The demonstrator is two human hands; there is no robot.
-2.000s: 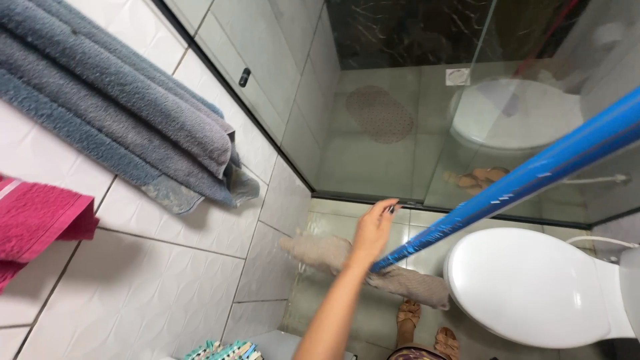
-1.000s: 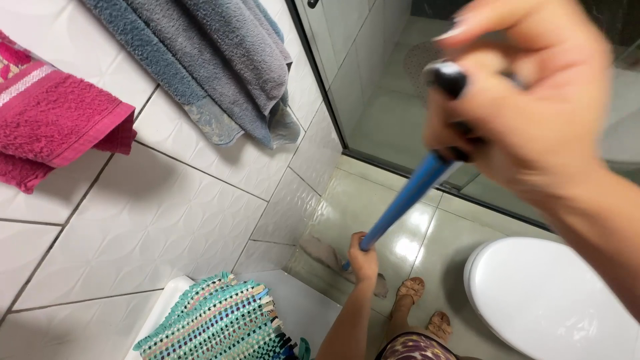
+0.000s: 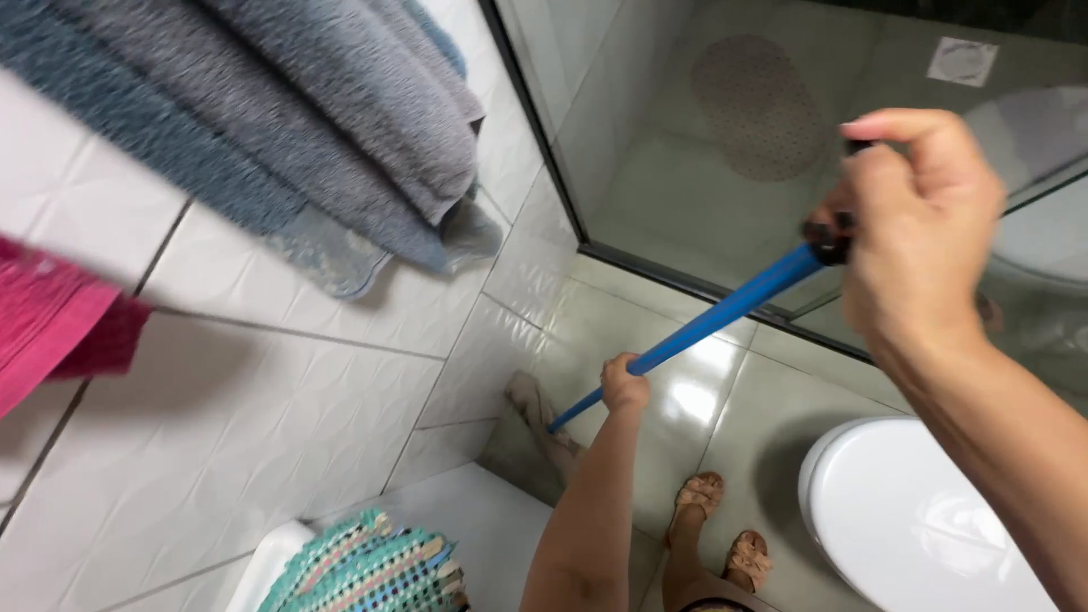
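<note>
A blue pole [image 3: 722,310] slants down from the upper right to the tiled floor. My right hand [image 3: 922,212] grips its black top end, thumb side up, at the right. Lower down the same pole, my left hand [image 3: 625,382] is closed around the shaft. At the pole's foot a greyish-beige cloth [image 3: 531,404] lies on the floor along the base of the wall; part of it is hidden behind my left forearm. The head of the tool under the cloth does not show.
A white toilet [image 3: 926,510] stands at the lower right, beside my sandaled feet [image 3: 701,493]. Glass shower panels rise from a black floor rail [image 3: 654,270]. Grey-blue towels [image 3: 340,127] and a pink towel [image 3: 59,323] hang at the left. A teal woven mat [image 3: 374,569] lies over a white fixture.
My right hand, out of view two seconds ago and raised blurred in front of the camera one second ago, is now farther down on the pole's end. The cloth now lies nearer the wall.
</note>
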